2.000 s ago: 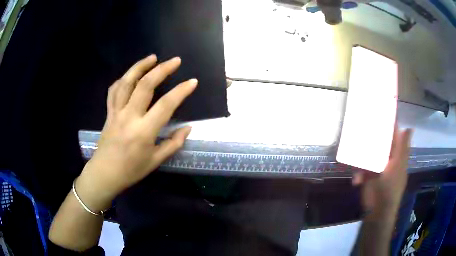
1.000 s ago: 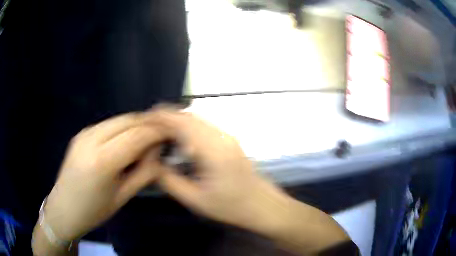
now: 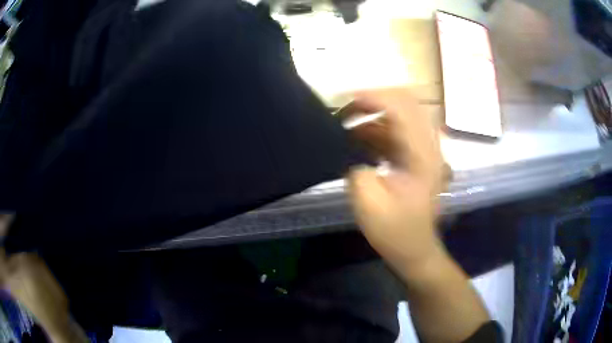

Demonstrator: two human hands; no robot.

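Observation:
Black cloth [image 3: 181, 134] spreads over the left and middle of the sewing table, its right corner drawn out to a point. My right hand [image 3: 399, 174] is blurred and grips that corner; a small pale or shiny thing shows at its fingers, too blurred to name. My left hand [image 3: 23, 275] is at the lower left rim, partly cut off, beside the cloth's left end; its fingers are not clear. A smartphone [image 3: 470, 77] with a bright screen lies on the machine bed at the right.
The pale machine bed [image 3: 402, 53] and a dark machine part [image 3: 347, 9] show at the top. The table's front edge [image 3: 523, 177] runs below the cloth. A blue container [image 3: 530, 281] with white and yellow bits is at lower right. The wearer's dark-clad lap is below.
The right hand let go of the phone, which now lies on the bed, met the left hand, then moved right with the cloth corner. The left hand moved to the lower left. The cloth spread rightward.

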